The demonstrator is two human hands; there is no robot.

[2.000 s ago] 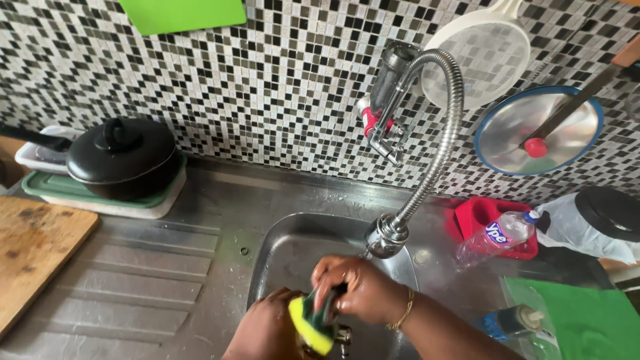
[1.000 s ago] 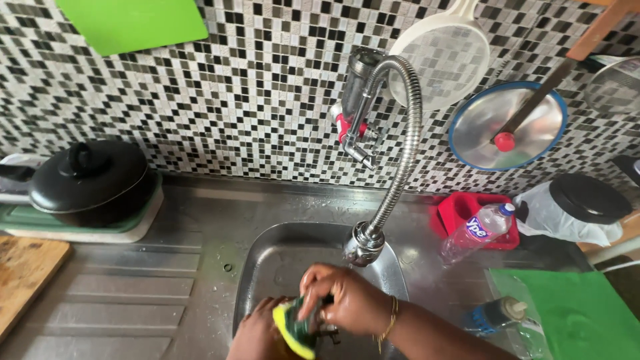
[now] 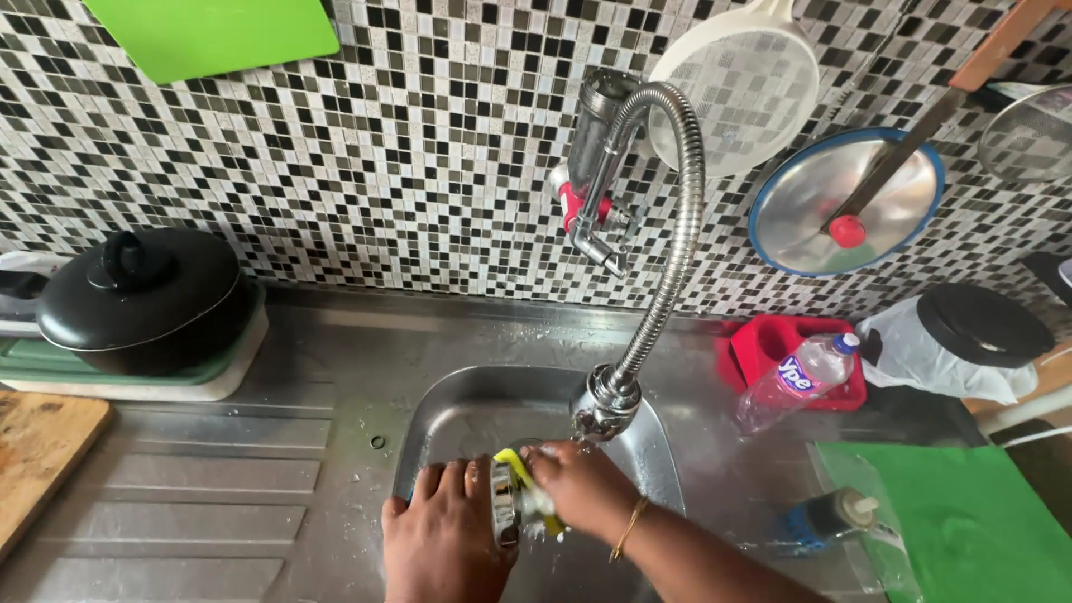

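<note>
Over the stainless steel sink basin (image 3: 469, 394), my left hand (image 3: 452, 532) grips a small shiny metal item (image 3: 505, 502), its exact kind unclear. My right hand (image 3: 582, 486) holds a yellow and green sponge (image 3: 521, 469) with white suds against that item's right side. The chrome spray head (image 3: 605, 406) of a flexible spring faucet (image 3: 688, 209) hangs just above my right hand. Part of the sponge is hidden by my fingers.
Left: a black lidded pan (image 3: 142, 293) on a green-lidded container (image 3: 209, 373), and a wooden board (image 3: 42, 452). Right: a dish soap bottle (image 3: 796, 377) by a red caddy (image 3: 762, 339), a black-lidded bin (image 3: 984, 322), a dark bottle (image 3: 829, 515) and a green mat (image 3: 971, 511).
The sponge has gone from between my hands, where its yellow side faced the camera, to edge-on against the metal item. The left hand now shows its back, with its fingers over the item.
</note>
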